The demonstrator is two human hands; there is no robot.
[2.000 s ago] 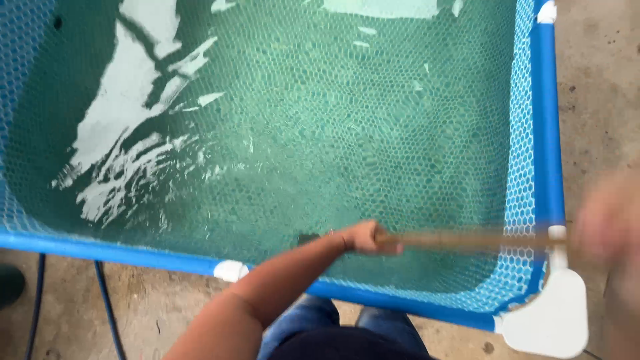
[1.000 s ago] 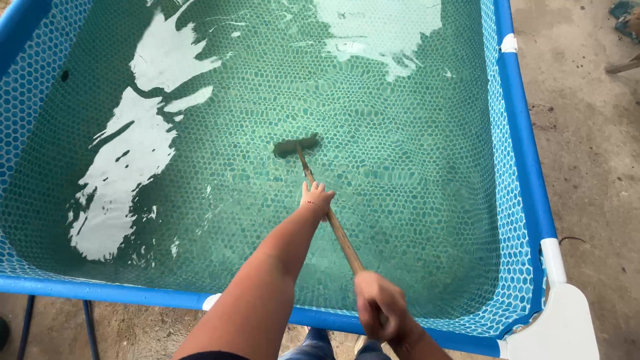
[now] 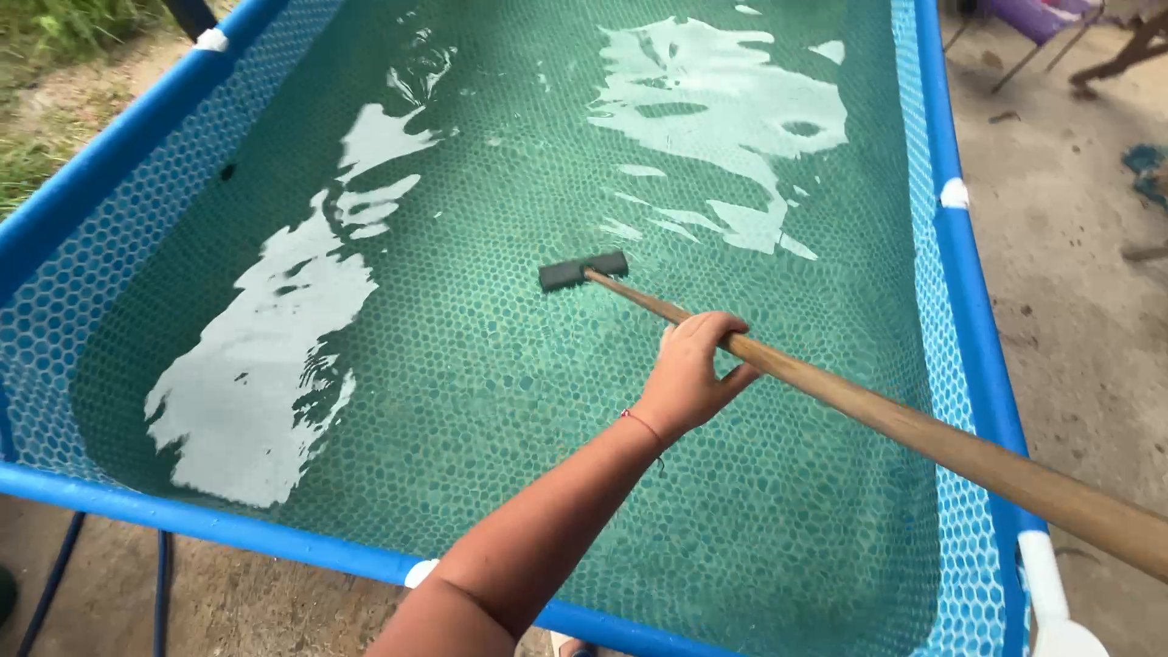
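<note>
My left hand (image 3: 698, 370) is closed around the wooden pole (image 3: 849, 392) of a brush, partway along it, above the pool water. The pole slants from the lower right edge of the view down to a dark brush head (image 3: 584, 271), which lies in the water near the middle of the pool. A thin red string circles my left wrist. The rectangular frame pool (image 3: 511, 392) has a mosaic-patterned liner and blue rails. My right hand is out of view, as is the near end of the pole.
Blue rails (image 3: 981, 319) with white joints border the water. A white corner piece (image 3: 1068, 637) stands at lower right. Dark hoses (image 3: 162, 593) lie on the ground at lower left. A purple chair (image 3: 1036, 18) is at upper right, grass (image 3: 73, 55) at upper left. Bright reflections cover parts of the water.
The brush head lay under the water with the pole steeper one second ago; now the pole slants more to the right. My right hand, on the pole then, has left the view. The view has shifted.
</note>
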